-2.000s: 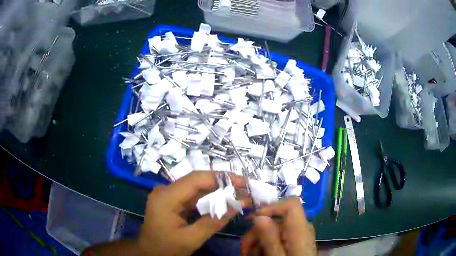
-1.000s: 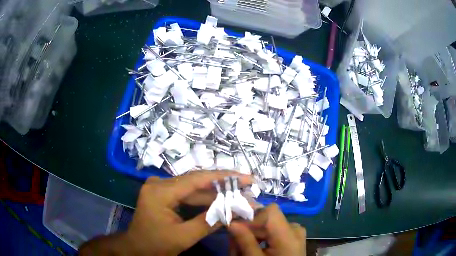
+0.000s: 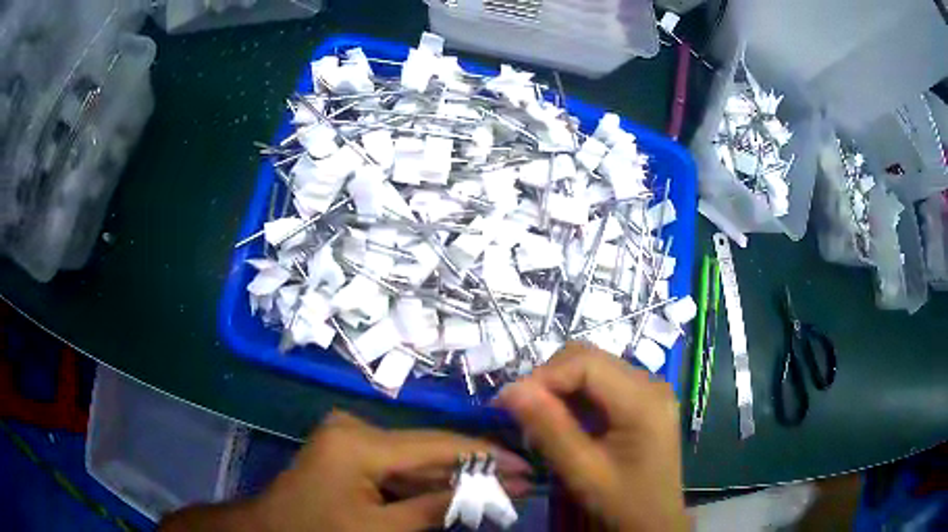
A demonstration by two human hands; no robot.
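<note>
My left hand [image 3: 379,473] is at the bottom, below the blue tray's near edge. It grips a bunch of tagged pins [image 3: 480,497], stem ends in a short row and white tags fanned downward. My right hand [image 3: 619,436] is to its right, apart from the bunch, with curled, blurred fingers over the near rim of the blue tray [image 3: 237,335]. I cannot tell whether it holds a pin. The tray is heaped with tagged pins [image 3: 421,161], thin silvery stems with white flags.
Right of the tray lie a green stick [image 3: 706,338], a steel ruler [image 3: 736,333] and black-handled scissors [image 3: 796,369]. Clear boxes with tagged pins [image 3: 800,197] stand at upper right, stacked clear cases [image 3: 68,156] at left, and a clear bin [image 3: 156,442] below the bench edge.
My right hand has left the bunch and moved up and right to the tray's near edge. My left hand has moved lower with the bunch.
</note>
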